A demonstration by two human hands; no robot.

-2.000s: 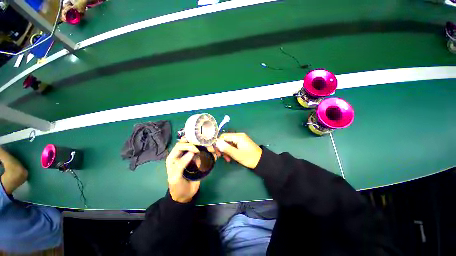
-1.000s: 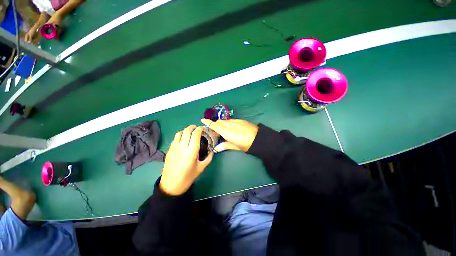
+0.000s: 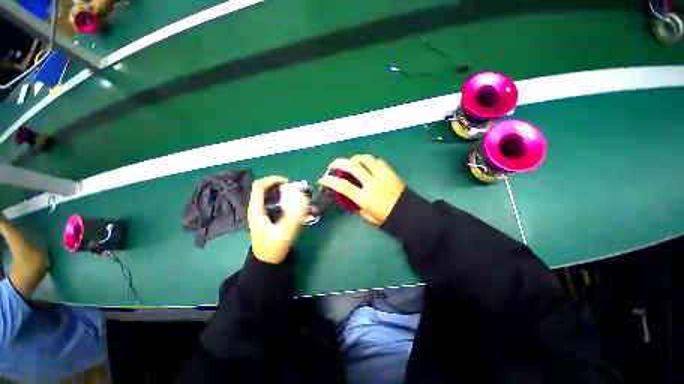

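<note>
My left hand (image 3: 273, 223) holds a blurred unit (image 3: 292, 201), dark on the left and pale on the right, with its fingers around the dark part. My right hand (image 3: 367, 187) is just to the right and holds a magenta part (image 3: 344, 190), mostly covered by its fingers. The two pieces are close together above the green bench; blur hides whether they touch. A crumpled dark grey cloth (image 3: 220, 205) lies left of my left hand.
Two magenta-mouthed inner assemblies (image 3: 488, 96) (image 3: 514, 146) stand at the right. A black housed unit (image 3: 101, 235) with trailing wire lies at the left, near a person's arm (image 3: 22, 256). A white rail (image 3: 247, 153) crosses behind my hands. Thin wires lie beyond it.
The pale unit was in my hands two seconds ago; one second ago both hands were around a dark cylinder, with a magenta unit just behind. Now my hands are apart, the right on the magenta part.
</note>
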